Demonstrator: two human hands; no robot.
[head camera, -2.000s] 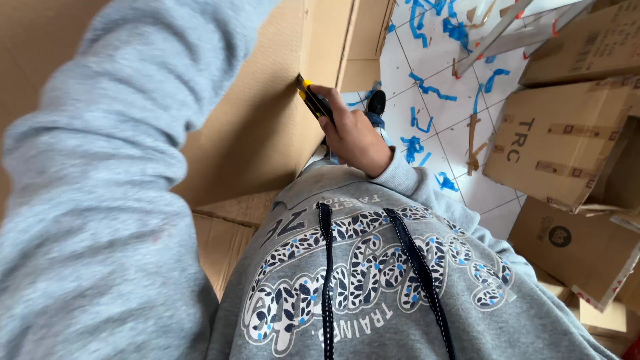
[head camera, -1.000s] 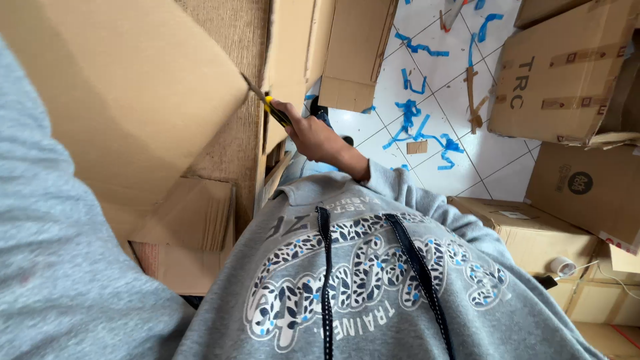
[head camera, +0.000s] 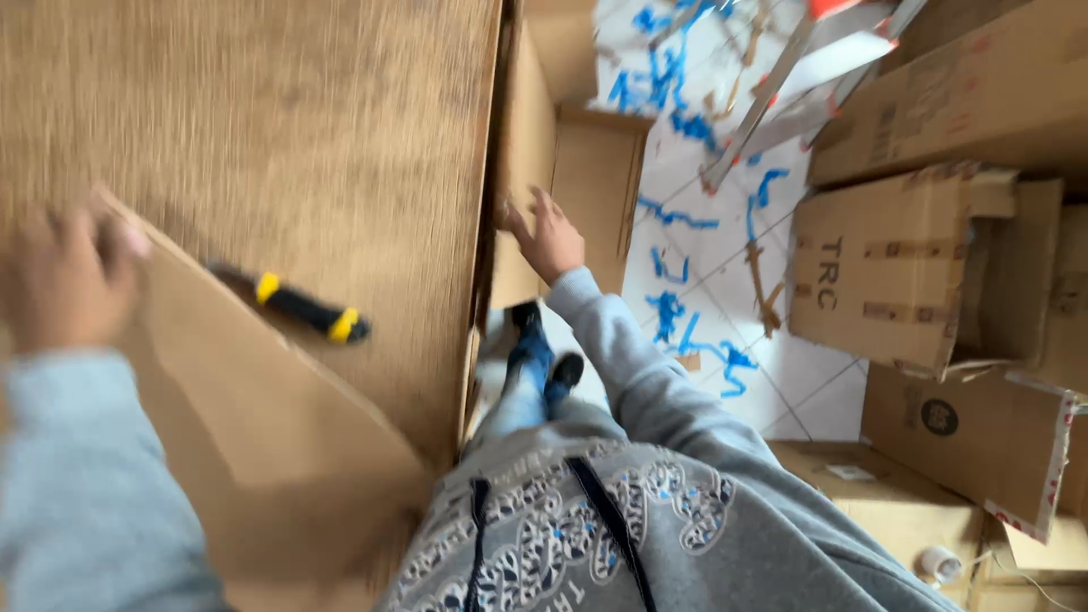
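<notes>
My left hand (head camera: 72, 272), blurred, grips the corner of a brown cardboard sheet (head camera: 255, 408) at the left. Beside the sheet's slanting edge, a black and yellow utility knife (head camera: 310, 308) lies on the wooden tabletop (head camera: 340, 110), with part of its front end blurred. Past the tabletop's right edge is my right hand (head camera: 548, 234), fingers spread and nothing held, close to the wall of a cardboard box (head camera: 595, 187). Whether its fingertips touch the cardboard cannot be told.
Blue tape scraps (head camera: 667, 314) litter the white tiled floor (head camera: 756, 374). A metal stepladder (head camera: 756, 119) stands at the upper right. Large cardboard boxes (head camera: 875, 280) line the right side. My shoes (head camera: 565, 370) show below, and a tape roll (head camera: 939, 563) sits at the lower right.
The utility knife has left my right hand and lies on the tabletop. Much more of the wood shows where the cardboard sheet covered it. My left hand has come into view.
</notes>
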